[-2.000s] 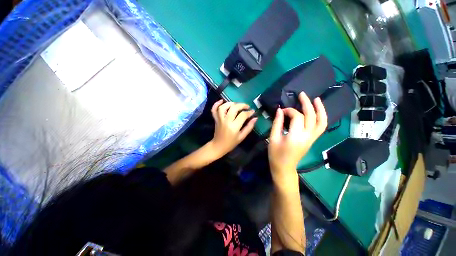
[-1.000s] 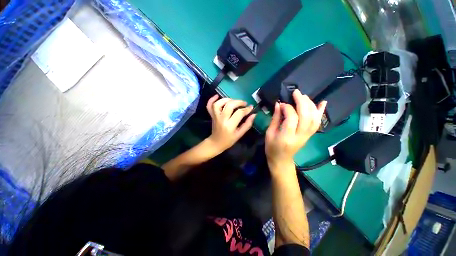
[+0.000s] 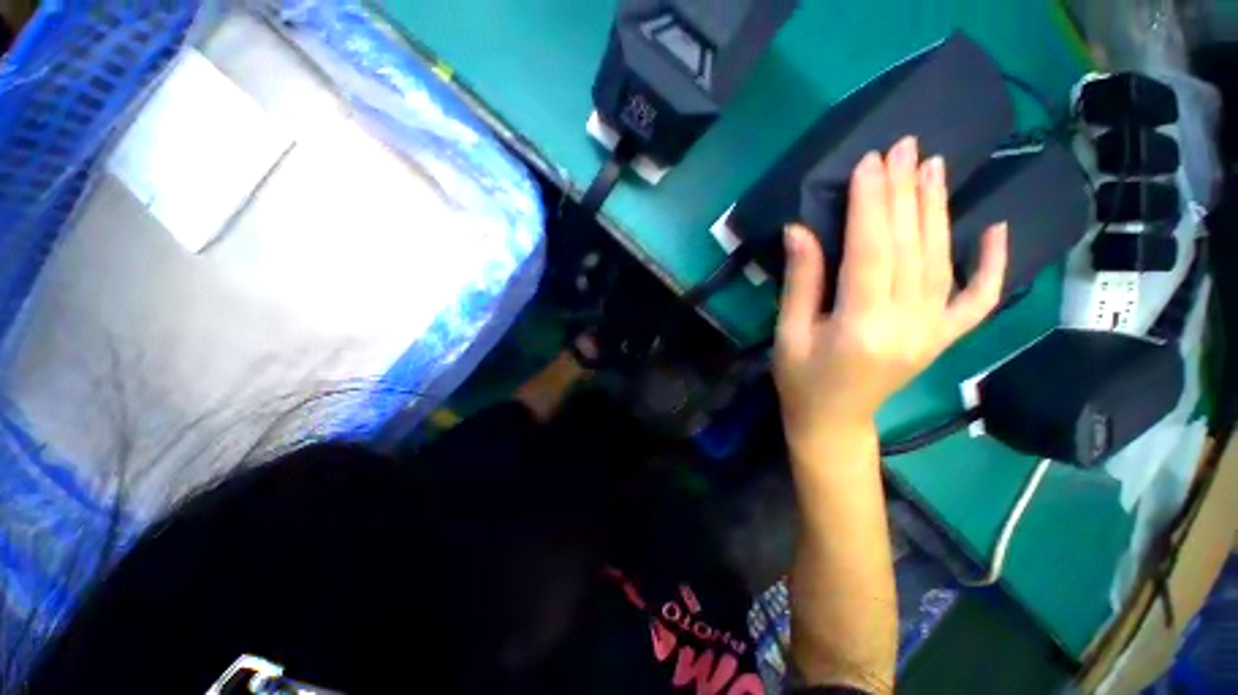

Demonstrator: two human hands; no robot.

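Note:
My right hand lies with fingers spread on top of a dark grey corded unit on the green bench. The unit's cord runs from its white-edged end over the bench's front edge. A second dark unit lies against it, partly behind my hand. Another unit lies at the upper left, its cord hanging off the bench. A further unit lies at the right. My left hand is low beside the bench edge, dark and mostly hidden, so its fingers cannot be made out.
A blue film-lined basket stands at the left with a white slip inside. A white power strip with several black adapters is at the back right. A white cord crosses the bench near a cardboard sheet.
My left hand has left the cord and dropped below the bench edge. My right hand has gone from pinching near the unit's end to lying flat on it. The view has shifted.

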